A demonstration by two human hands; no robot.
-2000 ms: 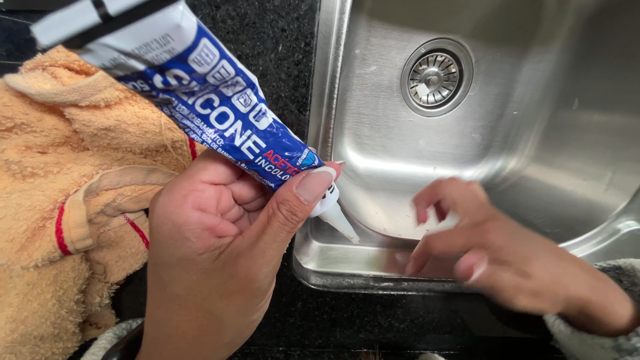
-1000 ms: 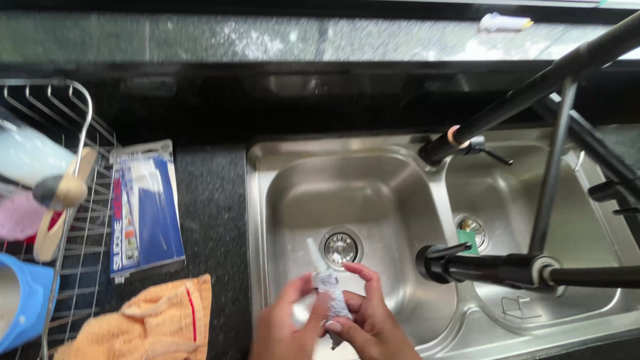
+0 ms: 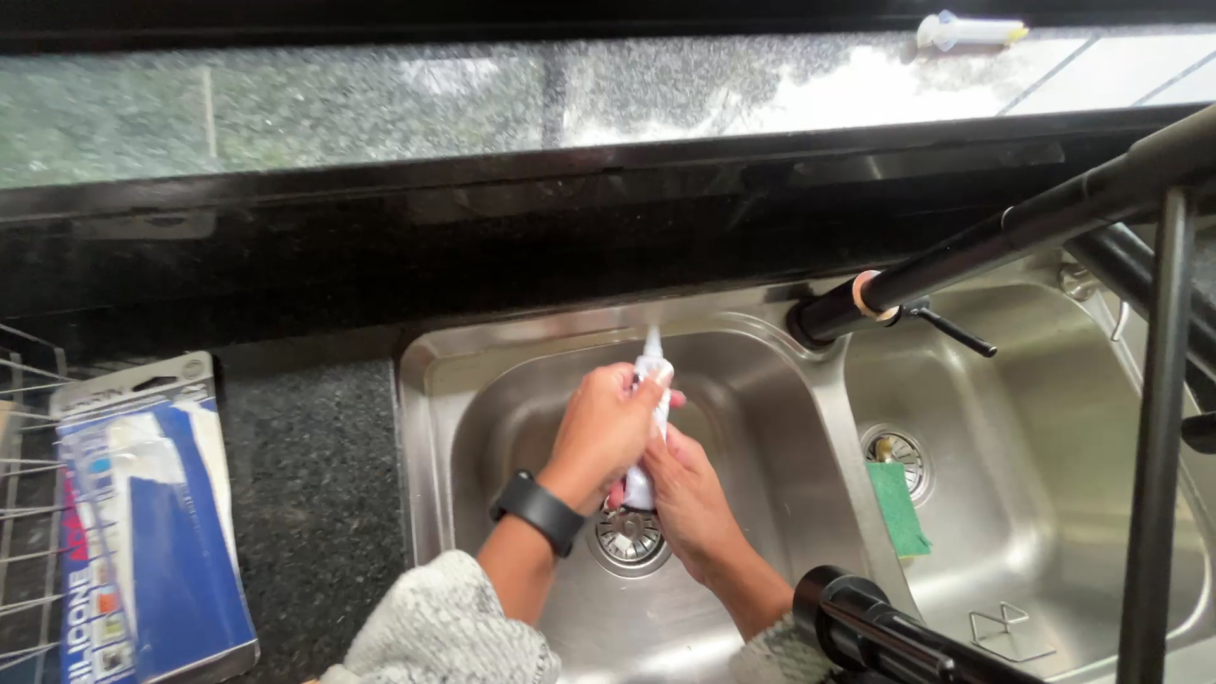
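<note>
A silicone sealant tube (image 3: 642, 483) with a white nozzle is held over the left basin of the stainless steel sink (image 3: 427, 380), its nozzle tip close to the sink's back rim. My left hand (image 3: 608, 418), with a black band on the wrist, grips the tube near the nozzle end. Lower down, my right hand (image 3: 686, 480) holds the tube's body from the right. The fingers hide much of the tube. The opened silicone packaging (image 3: 180, 532), a blue card with clear plastic, lies on the dark counter at the left.
A black faucet (image 3: 836, 309) rises between the basins, and a black spout or hose end (image 3: 826, 603) hangs near my right forearm. The right basin holds a green scouring sponge (image 3: 898, 513) and a bent wire piece (image 3: 1012, 632). A wire rack (image 3: 28, 513) stands far left; a syringe-like object (image 3: 969, 33) lies beyond the ledge.
Both hands and the tube have moved toward the sink's back rim. Two seconds ago only my left hand held the tube, near the front rim. The view has shifted widely.
</note>
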